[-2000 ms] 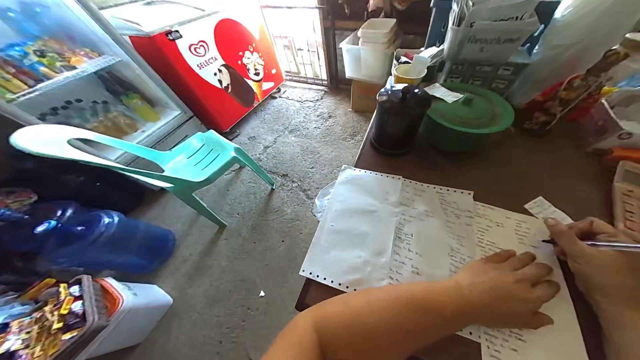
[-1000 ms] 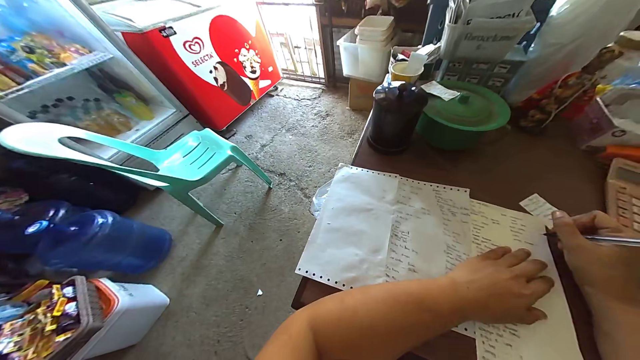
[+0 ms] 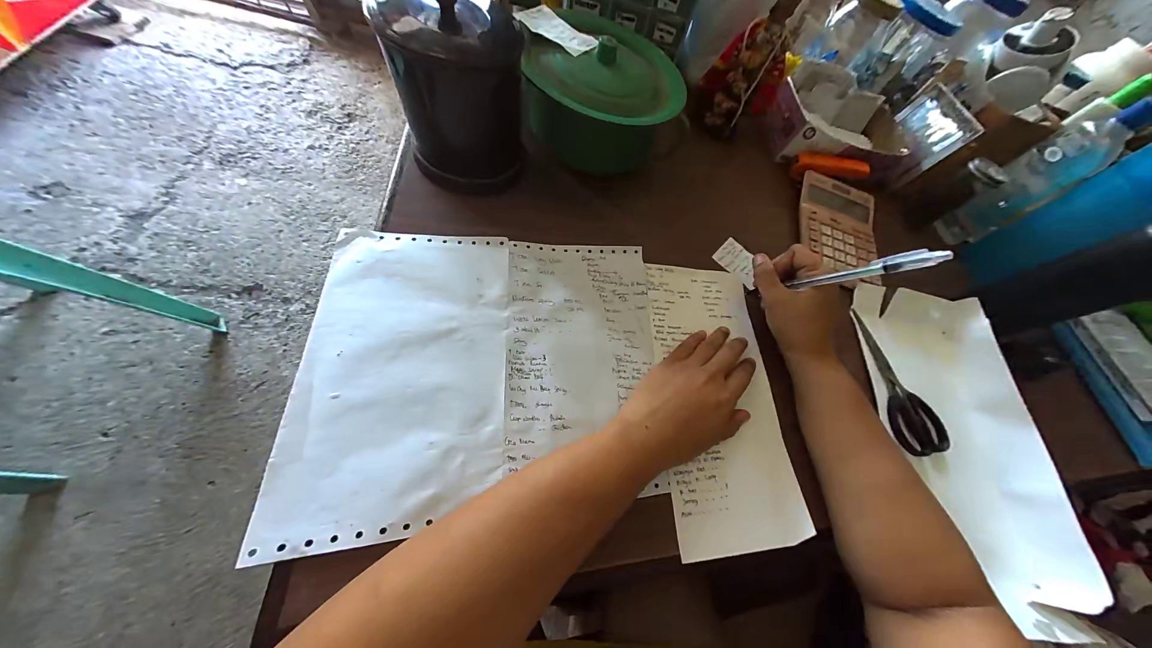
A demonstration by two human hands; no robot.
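Observation:
My left hand (image 3: pixel 691 396) lies flat with spread fingers on a narrow handwritten sheet (image 3: pixel 742 486). My right hand (image 3: pixel 796 301) grips a clear ballpoint pen (image 3: pixel 877 268), its shaft pointing right, near the sheet's upper right edge. By the right fingertips is a small slip of paper (image 3: pixel 733 256) bearing writing. Left of the narrow sheet lie a handwritten page (image 3: pixel 571 360) and a blank-looking sheet (image 3: pixel 396 378) with punched edges. Right of my right forearm, black-handled scissors (image 3: pixel 913 418) rest on white paper (image 3: pixel 990 432). A pink calculator (image 3: pixel 839 223) sits just beyond my right hand.
A dark lidded container (image 3: pixel 454 99) and a green lidded pot (image 3: pixel 603 99) stand at the back of the brown table (image 3: pixel 720 193). An orange cutter-like object (image 3: pixel 832 166), a box (image 3: pixel 841 126) and bottles (image 3: pixel 1035 180) crowd the back right. Left are concrete floor and green chair legs (image 3: pixel 108 286).
The view has swung down and to the right, bringing the scissors and the white paper into sight. My left hand stays on the sheet, and my right hand still holds the pen.

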